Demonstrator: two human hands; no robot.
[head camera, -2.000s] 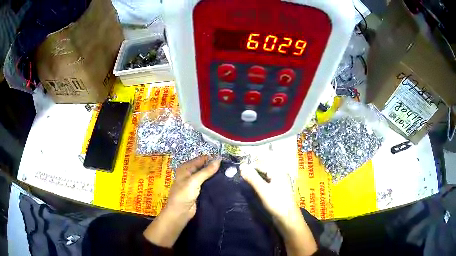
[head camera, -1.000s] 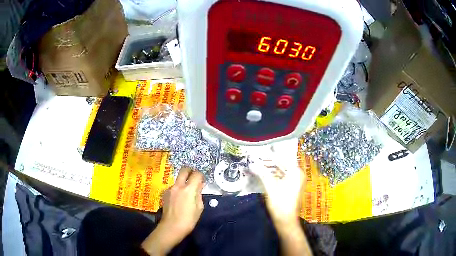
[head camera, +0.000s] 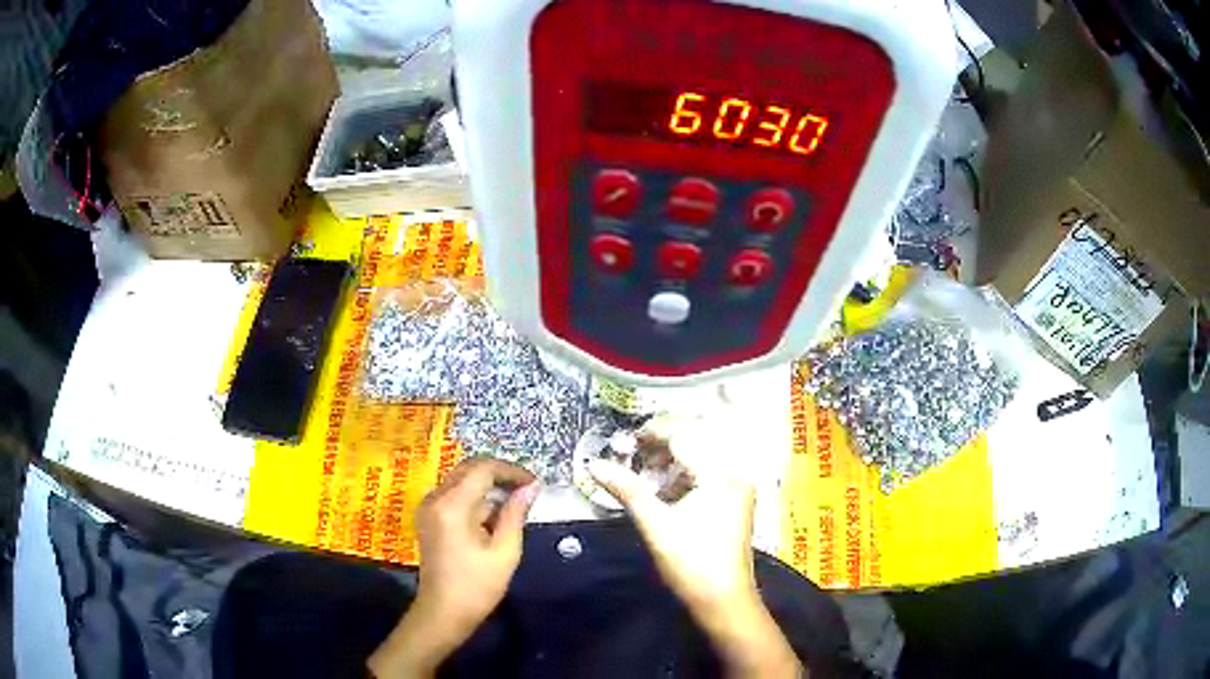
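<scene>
The white snap machine with its red control panel (head camera: 703, 305) stands over the table centre and shows 6030. Dark cloth (head camera: 597, 597) lies below it at the table edge, with a round silver snap (head camera: 569, 545) on it. My left hand (head camera: 467, 531) is beside the left snap pile (head camera: 498, 398), its thumb and index finger pinched together at a small pale piece. My right hand (head camera: 683, 511) is under the machine head, its fingertips over the round base plate (head camera: 593, 488). Whether the right fingers hold a part is hidden by blur.
A black phone (head camera: 288, 348) lies on the left on yellow tape. A tray of parts (head camera: 385, 192) and a carton (head camera: 219, 133) stand behind it. The right snap pile (head camera: 916, 398) lies near a labelled carton (head camera: 1088, 299). A small black tool (head camera: 1063, 405) lies at the right.
The counter went from 6029 to 6030. The cloth moved back from the machine toward my lap. My left hand left the cloth for the left pile's edge; my right fingers have moved onto the base plate.
</scene>
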